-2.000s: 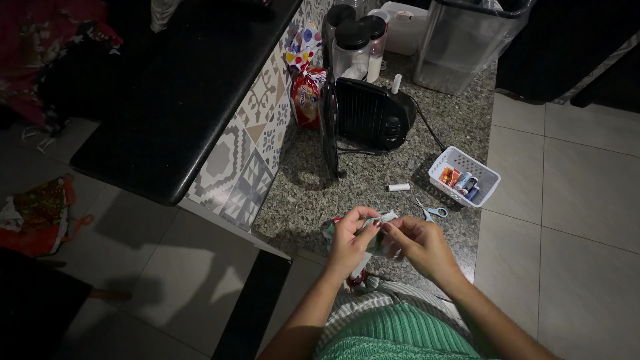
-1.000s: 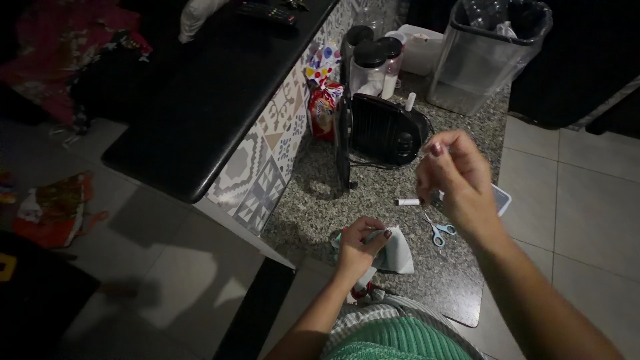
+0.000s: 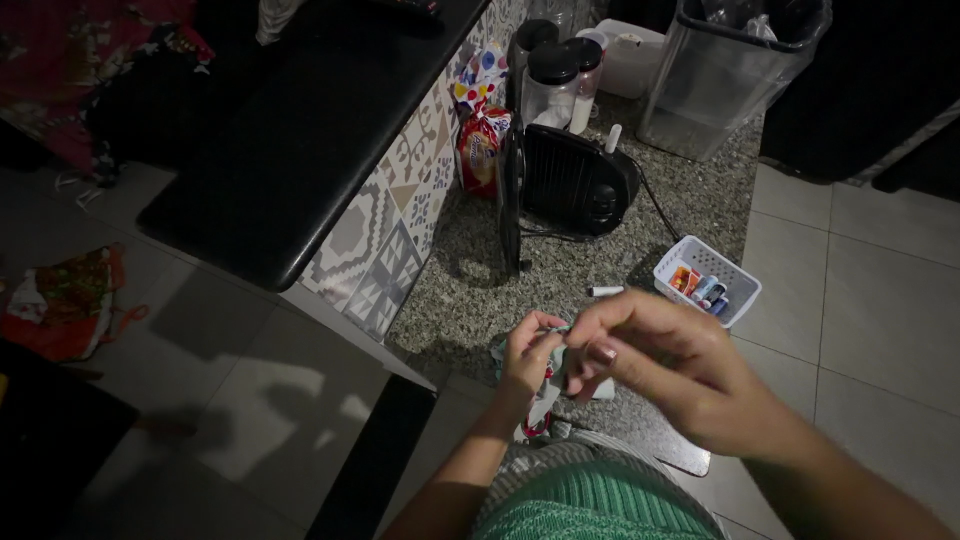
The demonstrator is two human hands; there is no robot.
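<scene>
My left hand (image 3: 531, 356) pinches a pale green and white piece of fabric (image 3: 602, 388) with red trim, held over the near edge of the granite counter. My right hand (image 3: 660, 367) is raised in front of and to the right of it, thumb and forefinger close together; whether a needle or thread is between them is too small to tell. Behind the right hand lies a spool of thread (image 3: 606, 291). To its right, a white perforated plastic basket (image 3: 742, 296) holds several thread spools and an orange packet. The scissors are hidden behind my right hand.
A black electric grill (image 3: 574, 184) stands with its lid up, its cord running toward the basket. Beyond are a bread bag (image 3: 478, 157), jars with black lids (image 3: 551, 90) and a lined clear bin (image 3: 694, 90). A black raised countertop (image 3: 300, 135) borders the left.
My right hand first rose away from the fabric, and now it is back down beside my left hand. The scissors, seen earlier on the counter, are now covered. My left hand has kept its grip.
</scene>
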